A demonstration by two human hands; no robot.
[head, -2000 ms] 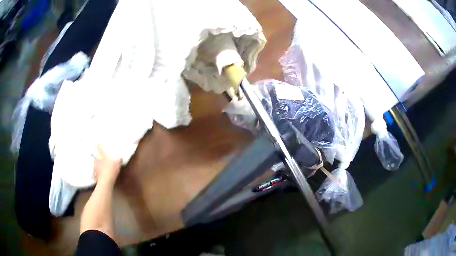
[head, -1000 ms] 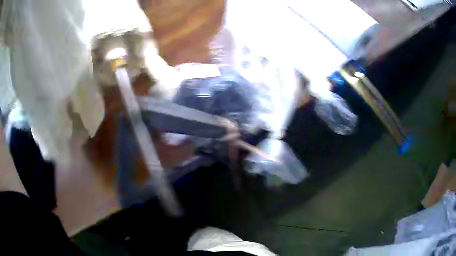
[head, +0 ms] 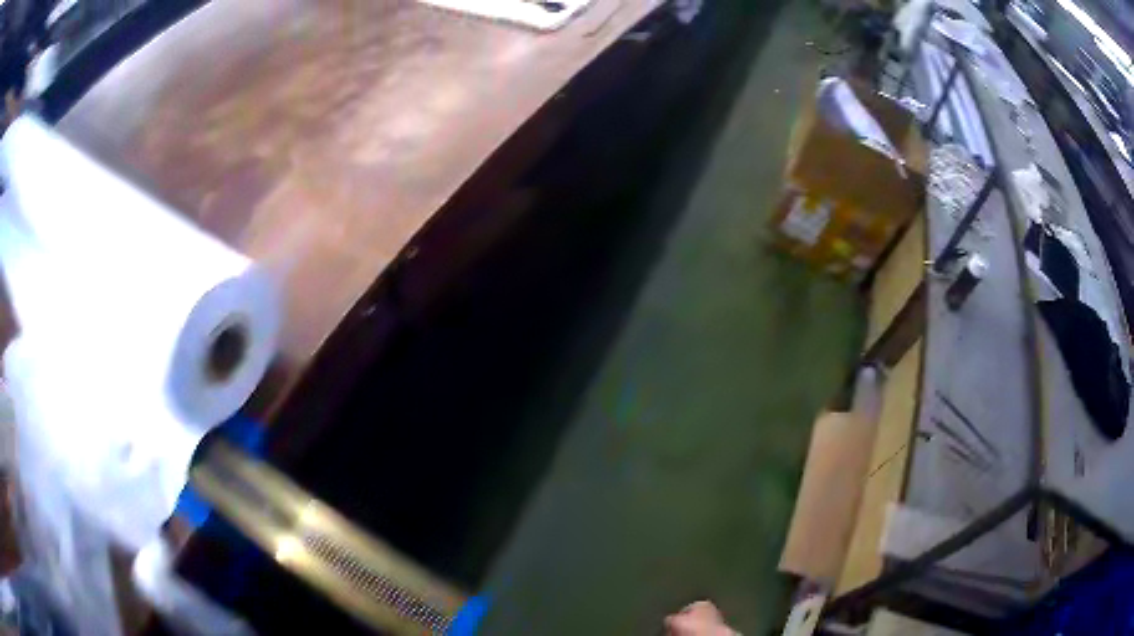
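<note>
A small part of a hand, by its place my right hand (head: pixel 700 619), shows at the bottom edge, blurred and cut off; whether it holds anything cannot be told. My left hand is not in view. A smooth white wrapped roll (head: pixel 93 273) lies at the left on the brown table (head: pixel 336 149), its round end and hollow core facing the table edge. A long gold-coloured bar (head: pixel 330 547) with blue ends sticks out from beside the roll over the dark table side.
The green floor (head: pixel 678 398) runs as an aisle right of the table. A yellow-brown carton (head: pixel 846 186) with white material stands on it. A long grey shelf or bench (head: pixel 976 373) with a dark metal frame, white scraps and black cloth lines the right side. White material (head: pixel 510 10) lies at the table's far end.
The view has swung right to the aisle. The lace roll, its metal bar and the dark plastic-wrapped bundle have left the picture. The hand on the white fabric is gone from view.
</note>
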